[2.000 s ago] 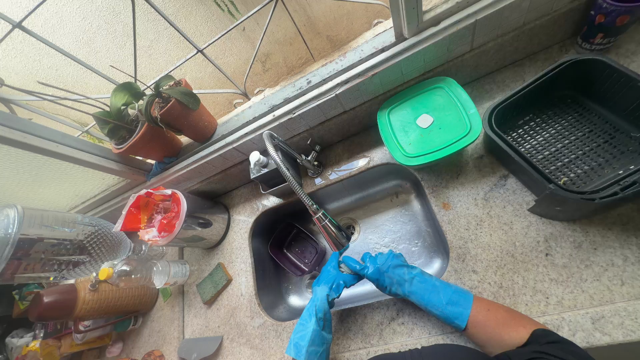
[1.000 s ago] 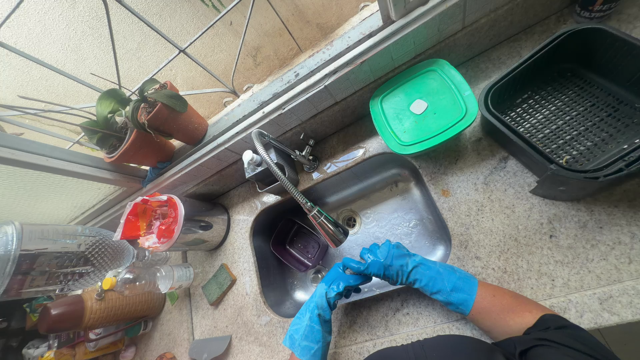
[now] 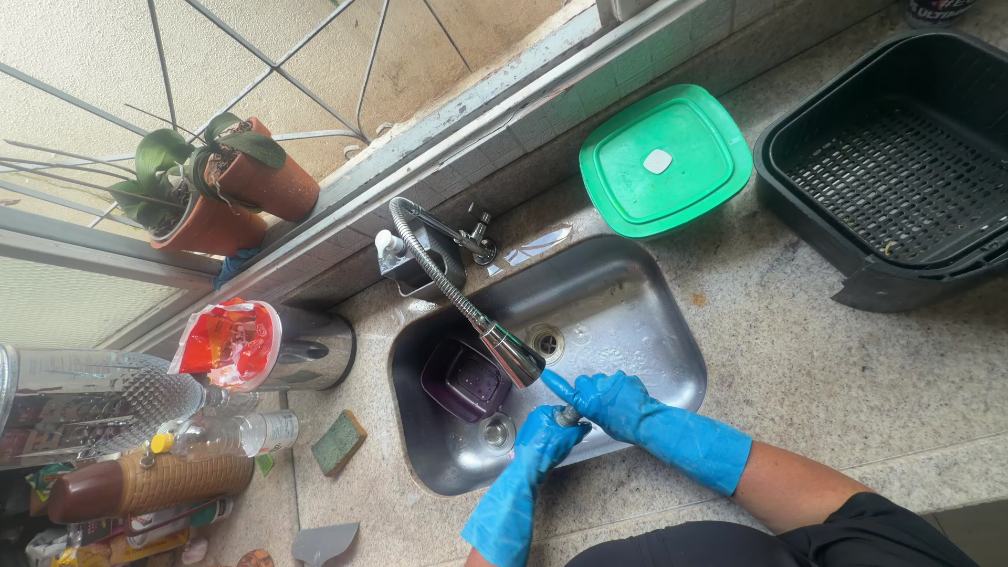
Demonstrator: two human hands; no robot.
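Observation:
Both my hands wear blue rubber gloves over the near edge of a stainless steel sink [image 3: 661,315]. My left hand [image 3: 547,441] is closed around a small greyish object [image 3: 567,416], mostly hidden by the fingers. My right hand [image 3: 610,402] is beside it, its index finger stretched toward the spout head of the flexible metal faucet [image 3: 512,354]; whether it touches the spout is unclear. In the sink's left part lies a dark purple plastic container [image 3: 465,379], with a small round metal or clear item [image 3: 497,431] near it.
A green-lidded container [image 3: 669,165] and a black air fryer basket [image 3: 882,181] stand on the granite counter to the right. A sponge [image 3: 339,442], a grey scraper [image 3: 324,543], a plastic bottle [image 3: 236,435] and a steel bin [image 3: 315,350] are left. Behind the faucet sits a soap dispenser [image 3: 390,244].
My right index finger now points out toward the faucet's spout head; a second ago my two hands were held together with that finger bent in.

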